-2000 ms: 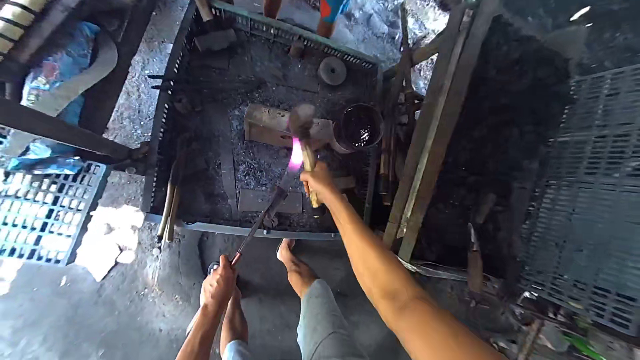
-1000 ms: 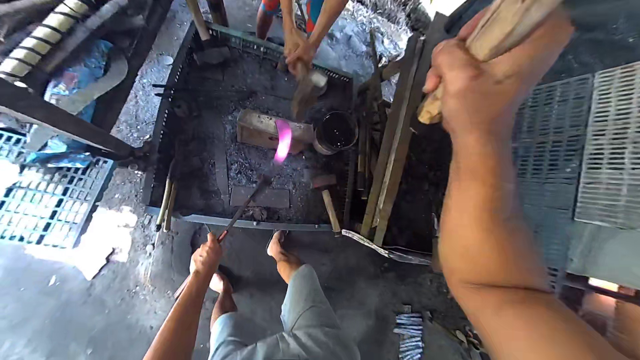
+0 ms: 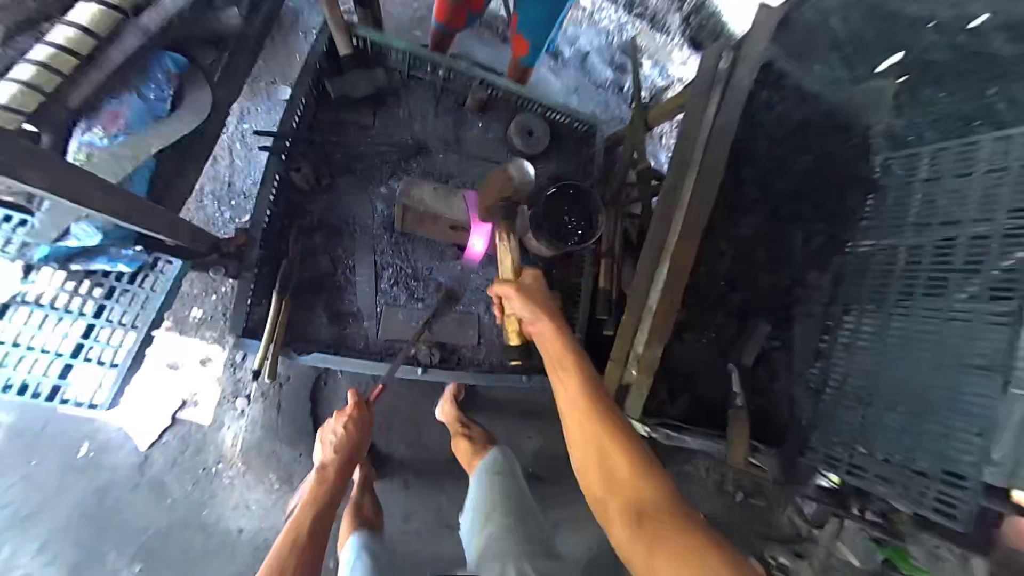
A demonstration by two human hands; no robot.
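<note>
My left hand (image 3: 344,432) is closed around the near end of a long dark metal rod or tongs (image 3: 412,340), which slants up toward a glowing pink-hot curved metal piece (image 3: 478,228). Whether the tool's tip touches that piece is unclear. The glowing piece lies at the right end of a block-shaped anvil (image 3: 432,210). My right hand (image 3: 528,302) grips the wooden handle of a hammer (image 3: 508,188), its head just right of and beside the glowing metal. A round container of dark liquid (image 3: 566,218) stands right of the hammer head.
A dark tray with a slotted rim (image 3: 360,364) surrounds the anvil. Inside are another hammer (image 3: 358,82), a metal ring (image 3: 529,133) and a flat bar (image 3: 428,326). Wooden beams (image 3: 680,232) run along the right. Another person's legs (image 3: 520,40) are beyond the far rim.
My right hand, raised at upper right a second ago holding a wooden handle, has come down beside the anvil with the hammer. The other person's hands and hammer have left the anvil area.
</note>
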